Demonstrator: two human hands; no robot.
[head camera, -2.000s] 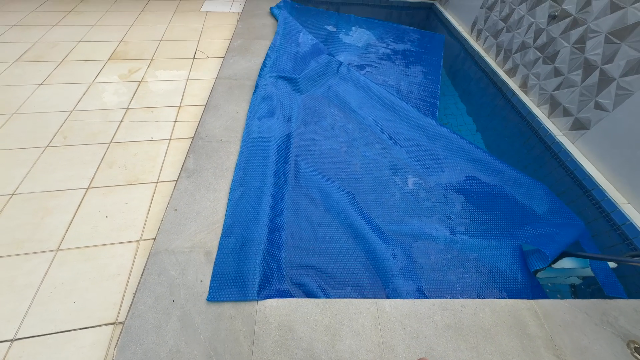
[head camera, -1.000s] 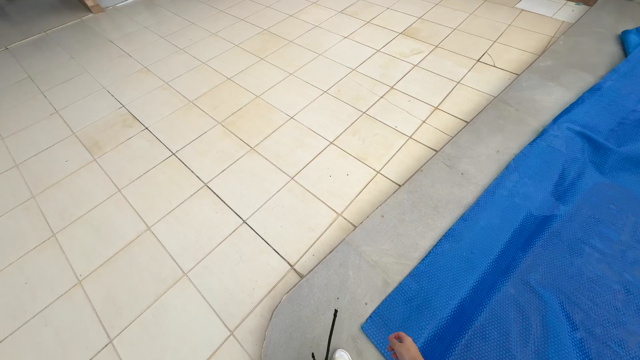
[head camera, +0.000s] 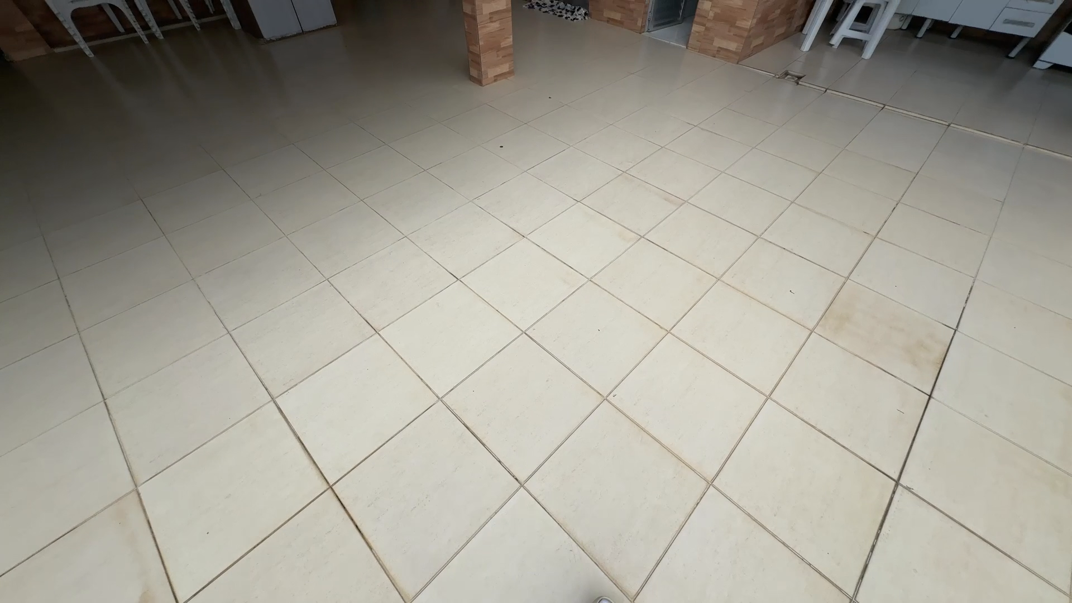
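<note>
Neither of my hands is in view, so what they hold or touch is hidden. Beige floor tiles (head camera: 523, 335) with dark joints fill most of the head view. One tile at the right bears a brownish stain (head camera: 888, 327). At the bottom edge a small tip of what looks like a shoe (head camera: 603, 600) shows.
A square pillar with wood-look cladding (head camera: 489, 42) stands at the top middle. White plastic chairs (head camera: 71, 23) are at the top left, beside a white cabinet (head camera: 289, 12). A white stool (head camera: 863, 23) and white drawers (head camera: 1022, 21) stand at the top right. A patterned mat (head camera: 557, 10) lies farther back.
The view has swung left, away from the pool with its blue bubble cover, to the tiled floor. The fingers seen at the cover's edge one second ago are out of view.
</note>
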